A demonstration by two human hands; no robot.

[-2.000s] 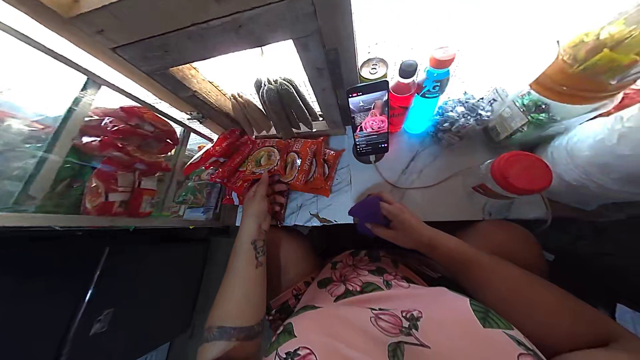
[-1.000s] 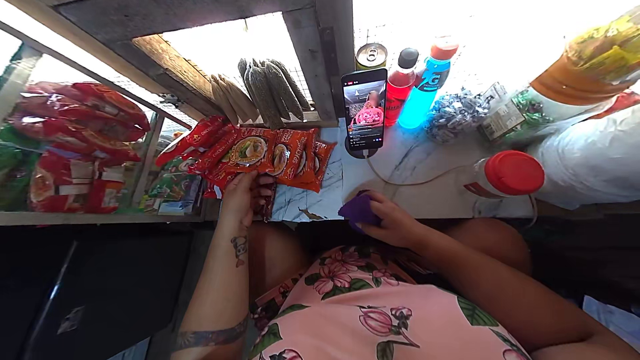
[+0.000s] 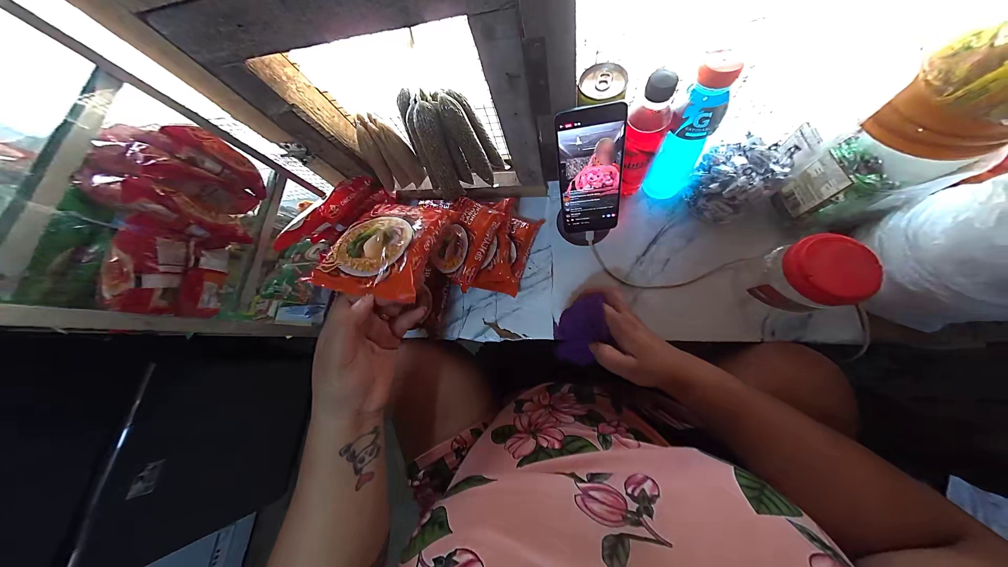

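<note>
My left hand (image 3: 366, 346) grips the lower edge of an orange instant noodle packet (image 3: 382, 248), whose printed bowl faces up. More orange noodle packets (image 3: 480, 244) overlap just to its right on the marble-patterned counter (image 3: 520, 311). At the counter's front edge, my right hand (image 3: 634, 339) is closed on a purple cloth (image 3: 581, 327), fingers on top of it. A smartphone (image 3: 591, 165) stands upright on a dark round base behind the cloth, with a cable plugged into its lower end.
Behind and right of the phone stand a can (image 3: 602, 83), a red drink bottle (image 3: 647, 130) and a blue drink bottle (image 3: 689, 130). A red-lidded jar (image 3: 833, 269) is at right. Grey pods (image 3: 445, 134) hang in the wooden opening; red packets (image 3: 169, 220) fill the left side.
My left hand has moved left with a noodle packet, which now lies apart from the others' front edges. My right hand stays on the purple cloth.
</note>
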